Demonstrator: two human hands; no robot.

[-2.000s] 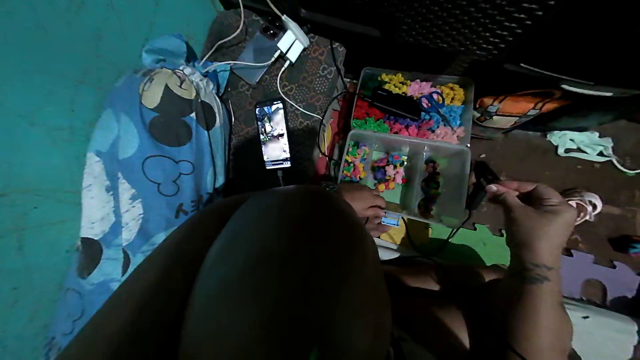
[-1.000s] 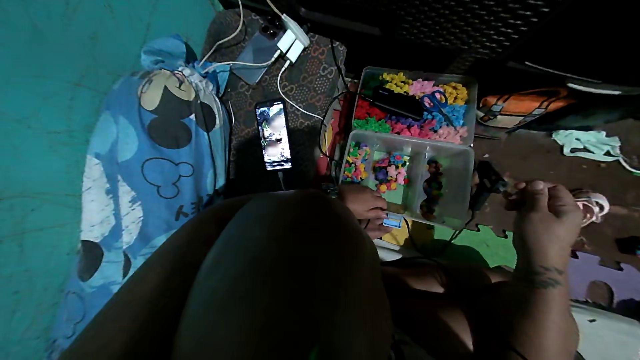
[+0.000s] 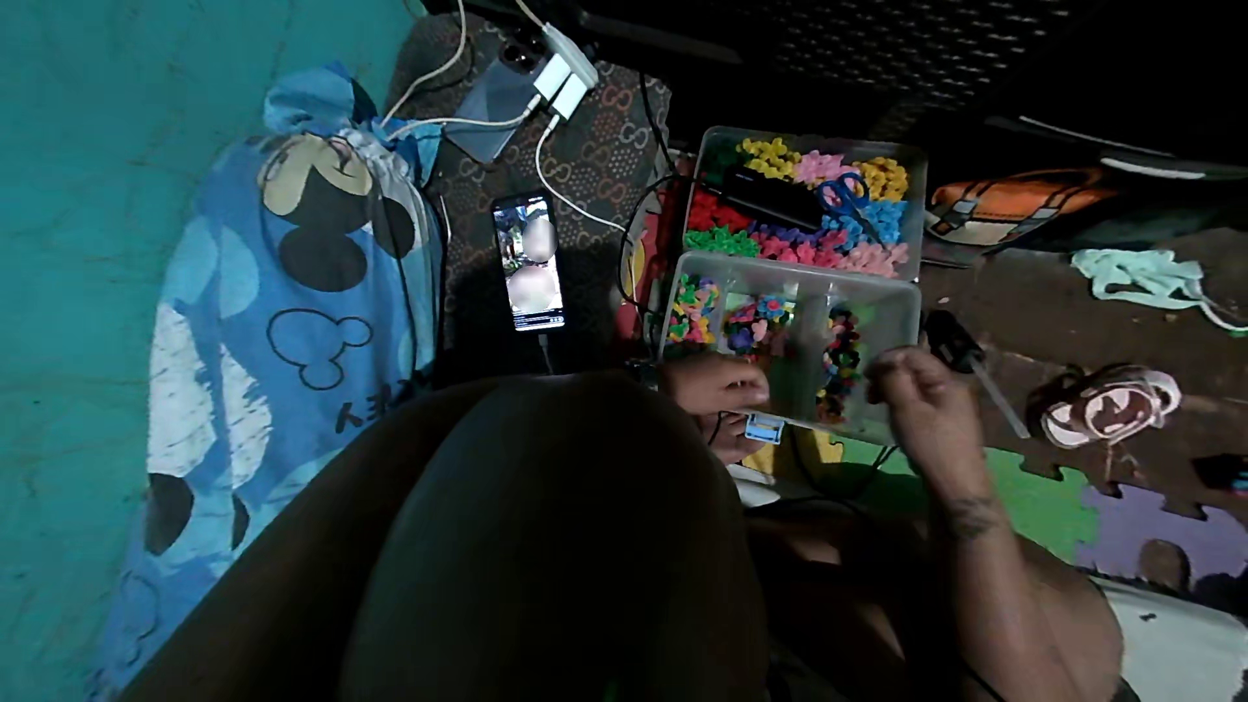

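Note:
My left hand [image 3: 717, 385] is at the near left corner of a clear plastic divided tray [image 3: 902, 302], its fingers curled; what it holds, if anything, is hidden. A small light-blue rectangular item [image 3: 763, 429] shows just below it. My right hand [image 3: 921, 390] is over the tray's right edge with curled fingers, and its grip is unclear. To its right is a black tool [image 3: 951, 341], probably a glue gun, with a translucent stick [image 3: 1002, 400] extending from it. Small colourful pieces [image 3: 692, 310], flower-like pieces [image 3: 759, 327] and darker mixed pieces [image 3: 838, 366] fill parts of the tray.
Behind the tray, a plastic box [image 3: 916, 161] holds coloured flower shapes, blue-handled scissors [image 3: 846, 195] and a black object [image 3: 775, 198]. A lit phone [image 3: 529, 263], white chargers [image 3: 565, 78] and a blue cloth bag [image 3: 322, 322] are left. Cables run near the tray; a shoe [image 3: 1111, 405] lies right.
My right hand held the black tool two seconds ago, then was to its right, and is now left of it at the tray's edge. My left hand has stayed about where it was.

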